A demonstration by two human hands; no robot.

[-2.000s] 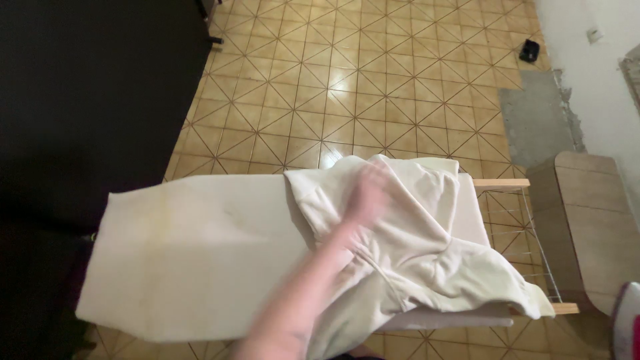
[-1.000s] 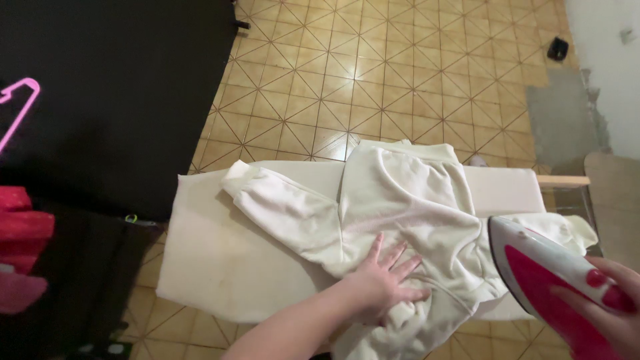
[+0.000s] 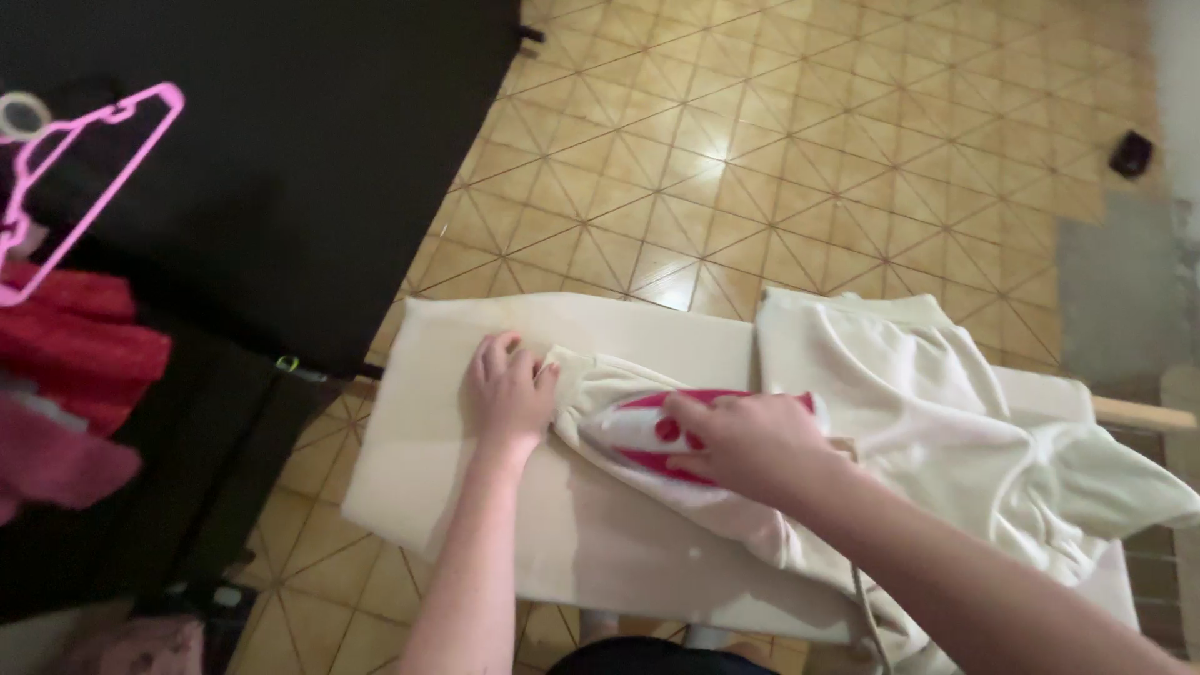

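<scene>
A cream long-sleeved fleece garment point(image 3: 886, 375) lies spread over the right part of a padded ironing board point(image 3: 450, 469), one sleeve stretched out to the left. My right hand point(image 3: 750, 445) grips the handle of a pink and white clothes iron point(image 3: 633, 427), which rests on that sleeve with its tip toward the cuff. At the cuff, my left hand point(image 3: 514, 384) lies on the board cover, its fingertips touching the cuff's edge; whether they pinch the cloth is hard to tell. The iron's cord point(image 3: 867, 600) runs down over the garment.
Left of the board stands a large black surface point(image 3: 281, 141). A pink plastic hanger point(image 3: 103, 187) and red and pink clothes point(image 3: 75, 347) are at the left edge. The board's wooden frame bar point(image 3: 1144, 412) sticks out at right. A small black object point(image 3: 1131, 154) lies on the tiled floor.
The iron, at the right a second ago, has moved left onto the sleeve. My left hand has gone from the garment's middle to the cuff. The sleeve now points lower across the board.
</scene>
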